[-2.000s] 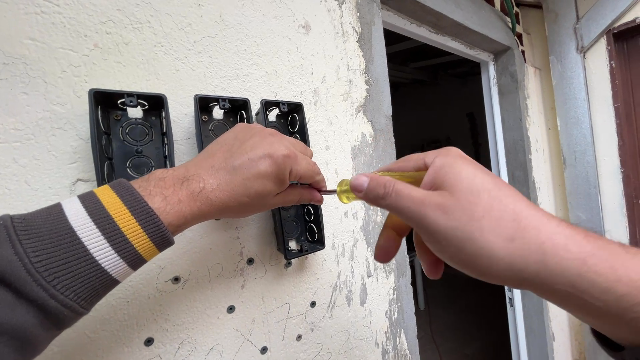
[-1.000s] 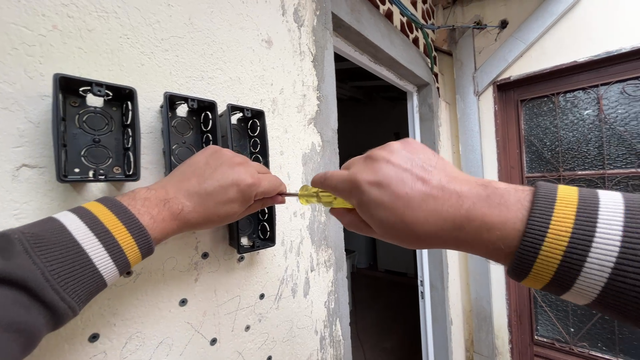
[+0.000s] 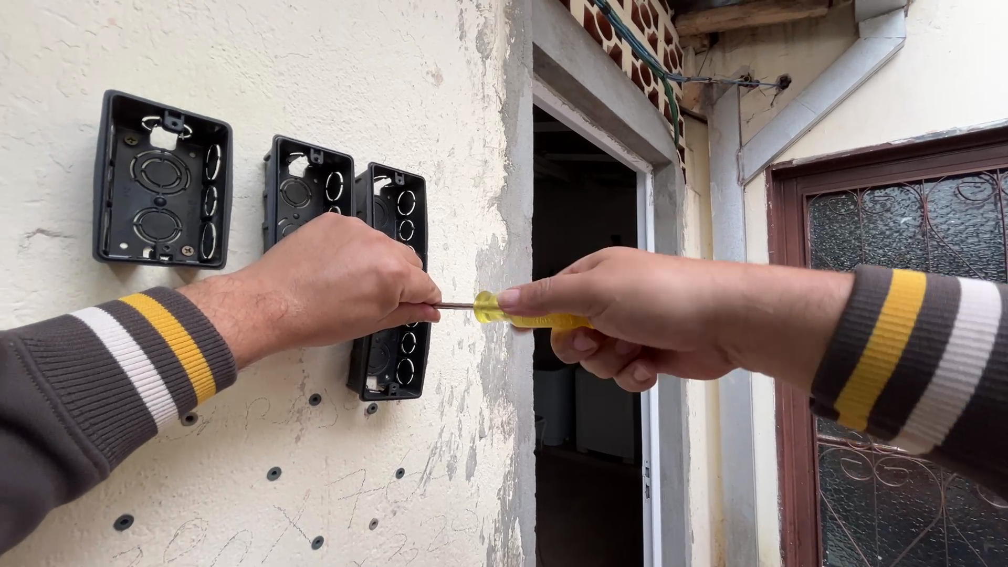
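Note:
My right hand point(image 3: 622, 311) grips the yellow translucent handle of a screwdriver point(image 3: 531, 312), its metal shaft pointing left toward the wall boxes. My left hand point(image 3: 339, 287) pinches the shaft near its far end, in front of the rightmost black plastic electrical box point(image 3: 391, 370). The screwdriver's tip and whatever it touches are hidden behind my left fingers. Partly covered by the same hand is the middle black box point(image 3: 303, 189). Farther left, another black electrical box point(image 3: 161, 181) sits on the wall, with a screw head showing in its upper left and lower right.
Several plugged holes, such as a wall plug point(image 3: 274, 473), dot the cream wall below the boxes, among pencil marks. To the right are a doorway frame point(image 3: 669, 315), cables point(image 3: 677, 77) near a pierced block panel, a grey downpipe point(image 3: 728, 236) and a brown-framed glazed window or door point(image 3: 787, 394).
The view has swung to the right. My right hand has changed its grip and turn on the screwdriver handle, while my left hand stays at the shaft.

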